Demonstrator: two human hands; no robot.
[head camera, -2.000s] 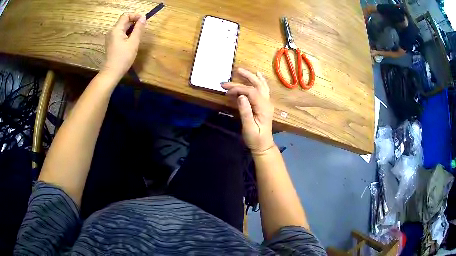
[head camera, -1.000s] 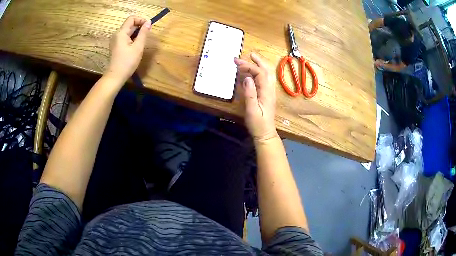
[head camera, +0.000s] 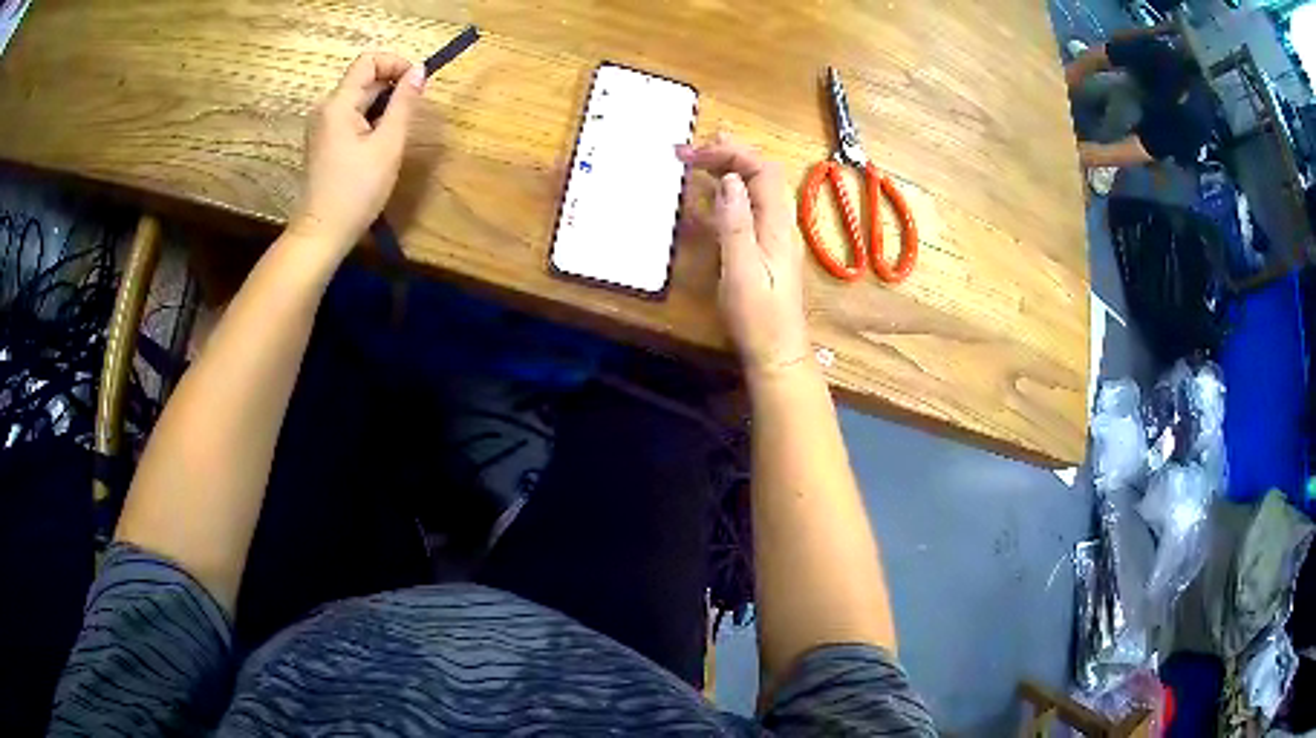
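Observation:
My left hand (head camera: 361, 137) is above the table's left part, its thumb and fingers pinching a dark fabric strip (head camera: 450, 51). One end of the strip sticks out to the upper right, and a dark length hangs over the table edge below the hand. A smartphone (head camera: 625, 180) with a lit white screen lies on the table between my hands. My right hand (head camera: 748, 238) is at the phone's right side, fingers bent and apart, a fingertip at the screen's right edge. It holds nothing. Scissors (head camera: 854, 209) with orange-red loop handles lie to its right, blades pointing away from me.
The wooden table (head camera: 967, 339) has its near edge across my lap and its right corner above the grey floor (head camera: 938, 562). A black tangle of strips (head camera: 51, 332) is by a chair at left. At right are plastic-bagged goods (head camera: 1155, 490), a blue item and another person (head camera: 1155, 108).
Against the oldest frame, my right hand has moved from the phone's lower right corner up along its right side. Small marks now show on the screen. My left hand keeps its hold on the strip.

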